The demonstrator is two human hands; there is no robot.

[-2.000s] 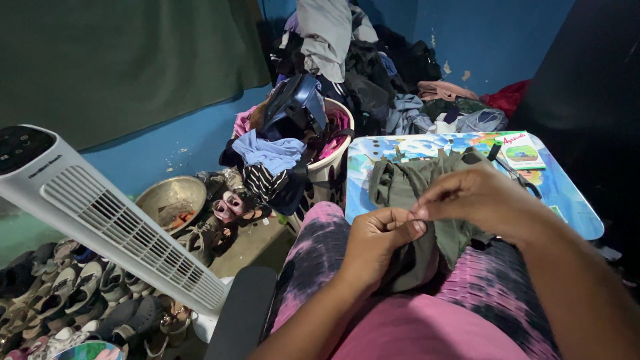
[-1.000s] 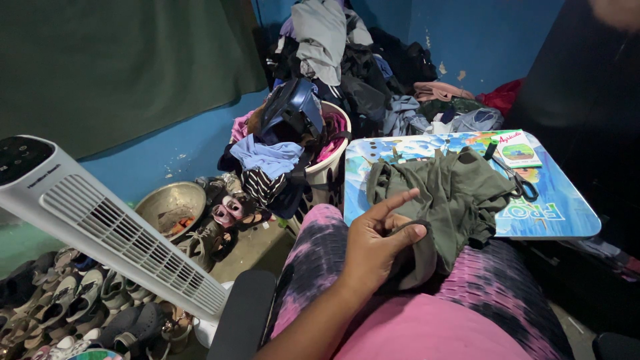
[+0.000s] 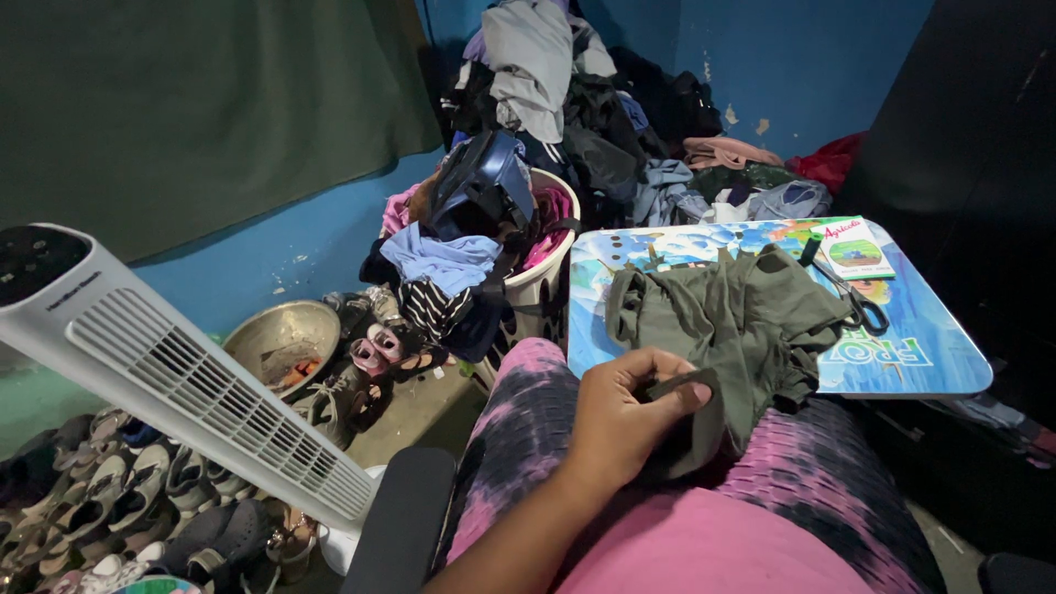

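Note:
My left hand (image 3: 631, 412) pinches the near edge of an olive-green garment (image 3: 734, 313) between thumb and fingers, above my lap. The garment lies bunched over a small table with a colourful printed top (image 3: 949, 346) and hangs down onto my legs. Black-handled scissors (image 3: 862, 309) lie on the tabletop at the garment's right side, partly beside a small dark green spool-like item (image 3: 811, 249). A printed packet or booklet (image 3: 856, 250) lies at the table's back right. My right hand is out of view.
A white tower fan (image 3: 214, 379) leans across the left, by a black armrest (image 3: 404, 520). Behind it are a metal basin (image 3: 289, 338) and rows of shoes (image 3: 148, 495). A full laundry basket (image 3: 540, 276) stands left of the table, with heaped clothes (image 3: 594, 124) behind.
Two seconds ago both hands were together over the garment; my right hand has since left the view. My left hand, with its index finger extended a second ago, now pinches the cloth.

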